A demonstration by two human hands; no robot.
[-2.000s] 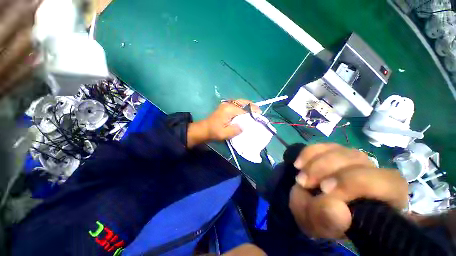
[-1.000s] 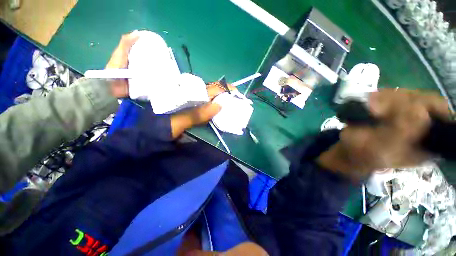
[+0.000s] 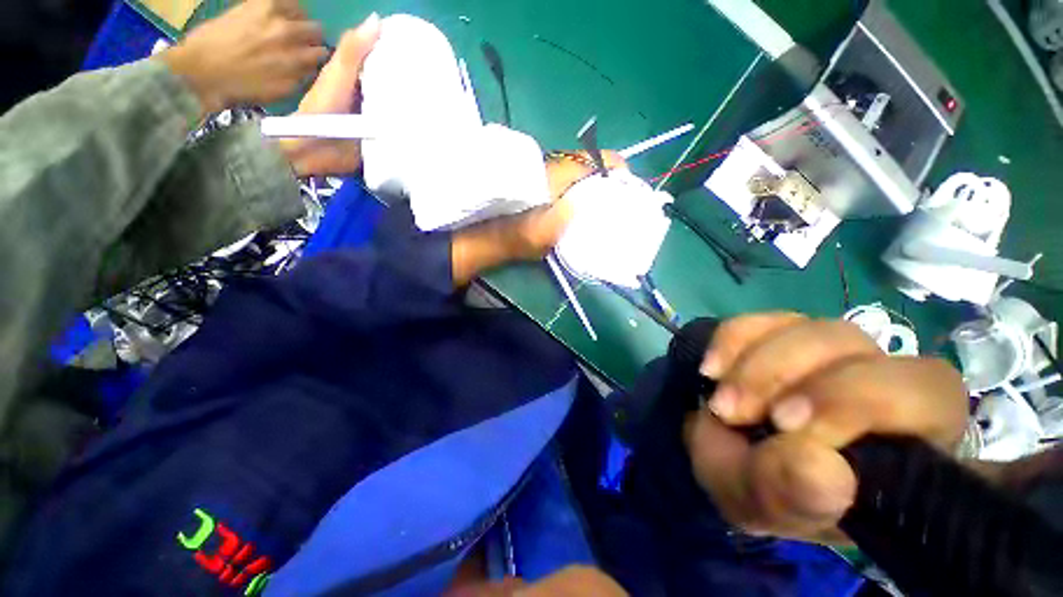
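Observation:
My left hand (image 3: 539, 222) holds a white camera housing (image 3: 614, 230) over the front edge of the green mat. Straight white antennas project from it at the upper right and lower left, and thin wires show at its top. My right hand (image 3: 804, 426) grips a black electric screwdriver (image 3: 915, 496) in a fist. Its long thin bit points up and left to the lower side of the housing; whether it touches a screw cannot be told. Part of my left hand is hidden behind the housing.
Another person's hands (image 3: 332, 99) hold a bulky white unit (image 3: 437, 128) close to my left hand. A screw feeder (image 3: 868, 117) stands at upper right, with white units (image 3: 962, 239) beside it. A black cable (image 3: 498, 76) lies on the green mat (image 3: 583, 41). White parts fill a bin at left.
My right hand has come back from the right with the screwdriver, its bit now at the housing. The other person's second hand has come into view at upper left.

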